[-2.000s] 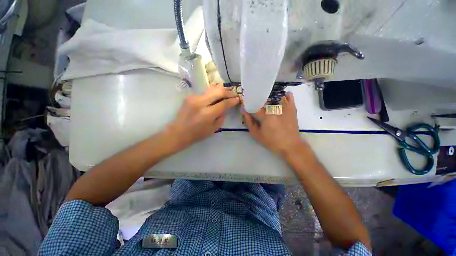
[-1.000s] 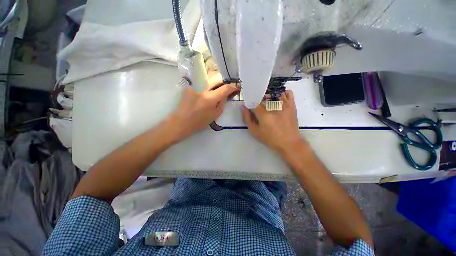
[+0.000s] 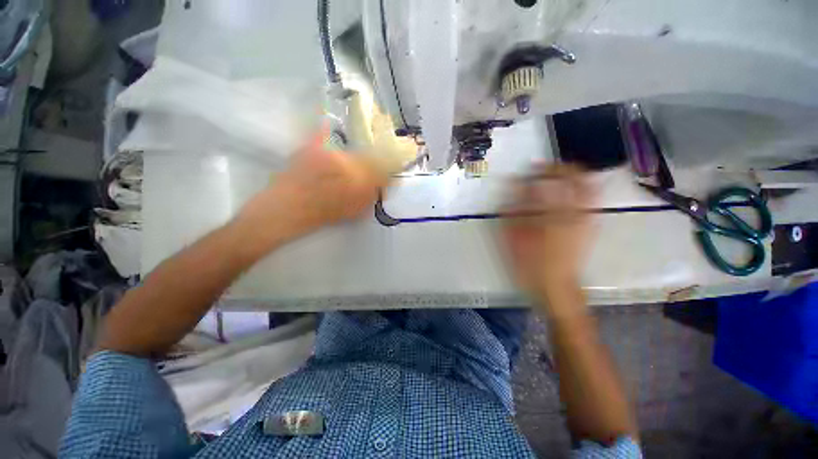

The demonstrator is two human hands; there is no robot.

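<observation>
Off-white cloth (image 3: 202, 108) lies left of the white sewing machine head (image 3: 430, 72), blurred, and reaches toward the lit needle area (image 3: 422, 163). My left hand (image 3: 327, 184) is blurred, left of the needle at the cloth's near side; whether its fingers grip the cloth cannot be told. My right hand (image 3: 552, 220) is blurred over the table, right of the needle and apart from it; its fingers are too smeared to read. The small ribbed cream part (image 3: 476, 168) is visible beside the needle area.
A lamp on a grey flexible neck (image 3: 326, 40) stands left of the needle. On the right of the table (image 3: 430, 260) are a black rectangle (image 3: 587, 138), a purple object (image 3: 639, 148) and teal-handled scissors (image 3: 737, 231). A blue crate (image 3: 771, 359) is below right; grey cloth (image 3: 45, 341) lies left.
My right hand has moved right, away from the needle. My left hand has moved left, off the needle area. The cloth on the left is now blurred. The view has shifted slightly.
</observation>
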